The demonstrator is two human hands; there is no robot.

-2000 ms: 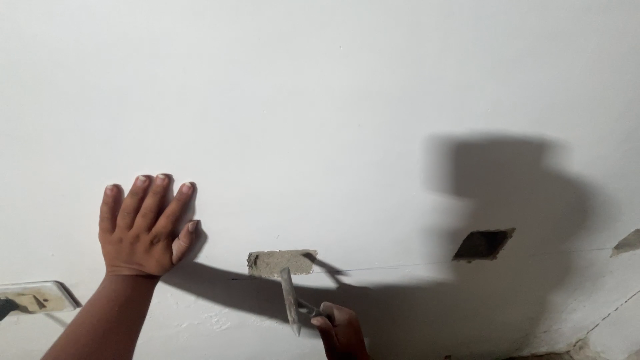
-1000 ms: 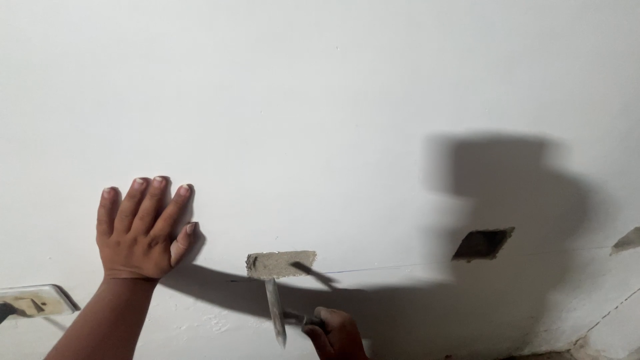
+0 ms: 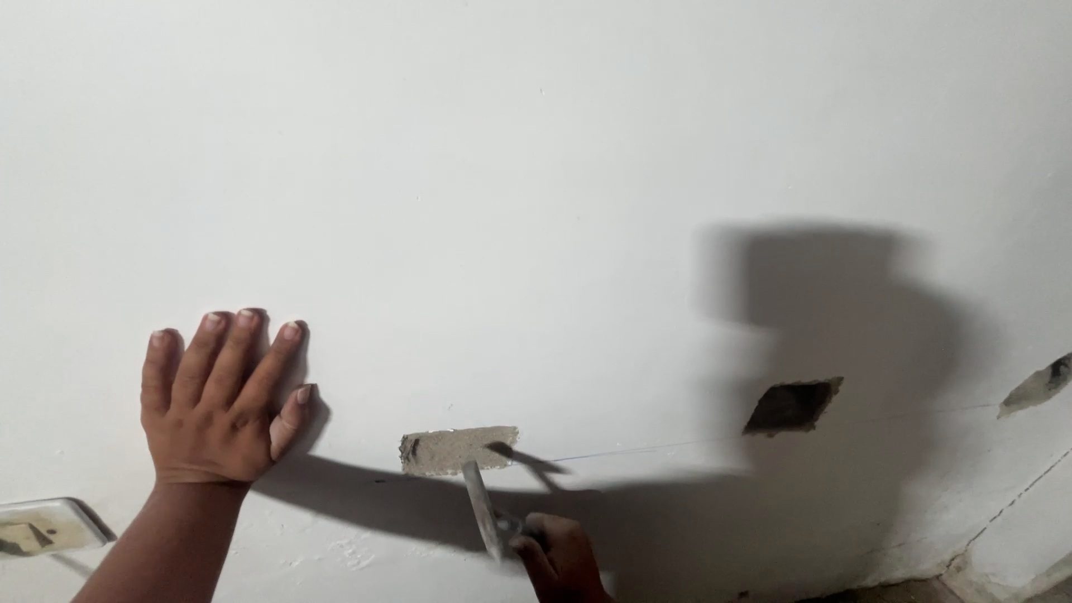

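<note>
My left hand [image 3: 213, 402] lies flat against the white wall [image 3: 502, 251], its fingers spread and nothing in it. Low in the middle, my right hand [image 3: 563, 553] grips a hammer-like tool [image 3: 481, 509] with a long, narrow metal head. The upper end of that head is at the lower edge of a shallow rectangular recess [image 3: 459, 450], where the paint is chipped away and rough grey mortar shows. Whether it touches the mortar is unclear. Most of the handle is hidden in my fist. A thin pencil-like line runs right from the recess.
A deep dark hole [image 3: 791, 406] opens in the wall at right, and another chipped recess [image 3: 1037, 387] sits at the right edge. At lower left is a whitish electrical cover plate [image 3: 54, 528]. A crack [image 3: 1009, 505] climbs the lower right. My shadow falls across the wall.
The tool's head has shifted a little at the grey recess, lower a second ago and now up at its bottom edge. My left hand has stayed on the wall.
</note>
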